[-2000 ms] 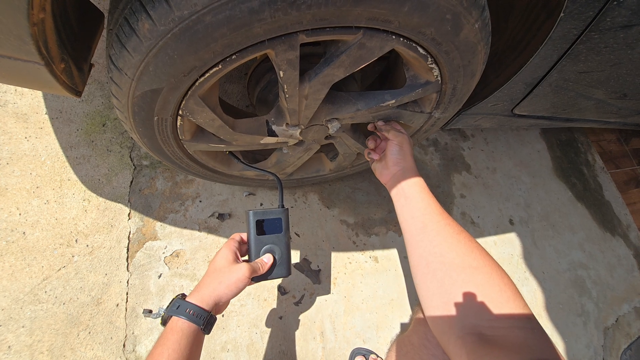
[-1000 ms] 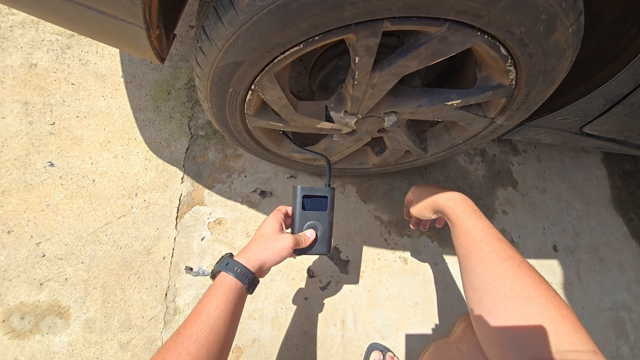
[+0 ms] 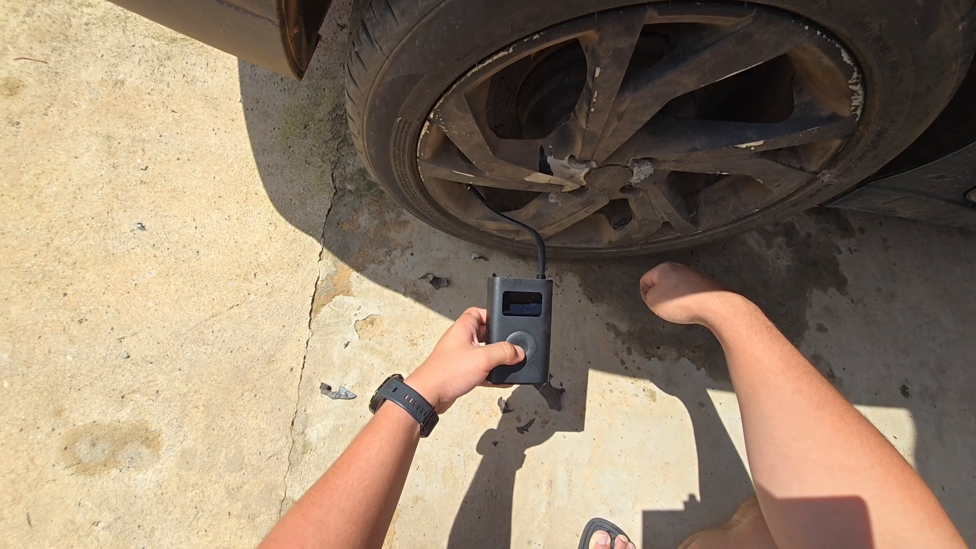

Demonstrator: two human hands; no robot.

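My left hand (image 3: 469, 351) grips a black portable tyre inflator (image 3: 520, 332), its thumb on the round button pad below a small display. From the inflator's top a black air hose (image 3: 526, 226) curves up to the lower left part of the car's wheel rim (image 3: 610, 179); its far end is hidden at the rim. The tyre (image 3: 396, 137) stands on the ground. My right hand (image 3: 675, 293) is just below the tyre, bent at the wrist with the fingers curled; no object shows in it, and its fingertips are mostly hidden.
Cracked concrete ground (image 3: 183, 305) bears dark stains and small dark flakes (image 3: 337, 392). Car body panels lie at the upper left (image 3: 236, 23) and at the right (image 3: 915, 191) of the wheel. A sandalled foot (image 3: 606, 537) shows at the bottom edge.
My right hand was at the wheel's spokes two seconds ago, then came down below the tyre. My left hand has kept hold of the inflator. The view has shifted left.
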